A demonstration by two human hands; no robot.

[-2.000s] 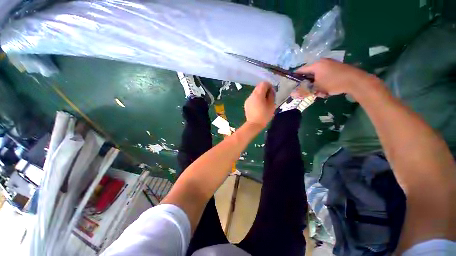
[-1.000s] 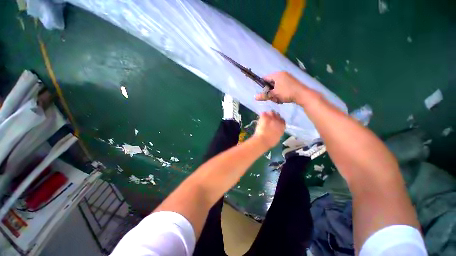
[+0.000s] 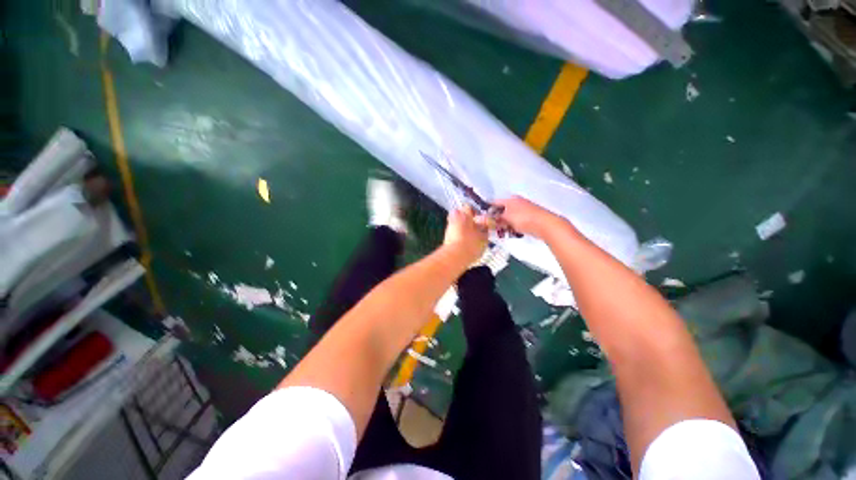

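Observation:
A light blue fabric roll (image 3: 404, 89) in clear shiny plastic wrap lies diagonally on the floor, from top left to centre right. My right hand (image 3: 526, 217) holds scissors (image 3: 457, 185) at the handles, with the dark pointed blades over the near side of the roll. My left hand (image 3: 466, 236) is at the roll's near edge, right beside the scissor handles. Its fingers are bent and appear to pinch the wrap, but what is between them is too small to tell.
A pink fabric roll (image 3: 582, 33) lies at the top, with a metal rule (image 3: 648, 30) on it. Green sacks (image 3: 699, 352) lie at lower right. White rolls (image 3: 52, 230) and a wire rack (image 3: 169, 403) stand at left. Scraps (image 3: 252, 295) and yellow lines (image 3: 556, 108) are on the floor.
The pink roll and rule have come into view at the top. My hands have come together at the roll's near edge; before, the scissors were further above my left hand. The left foot has moved.

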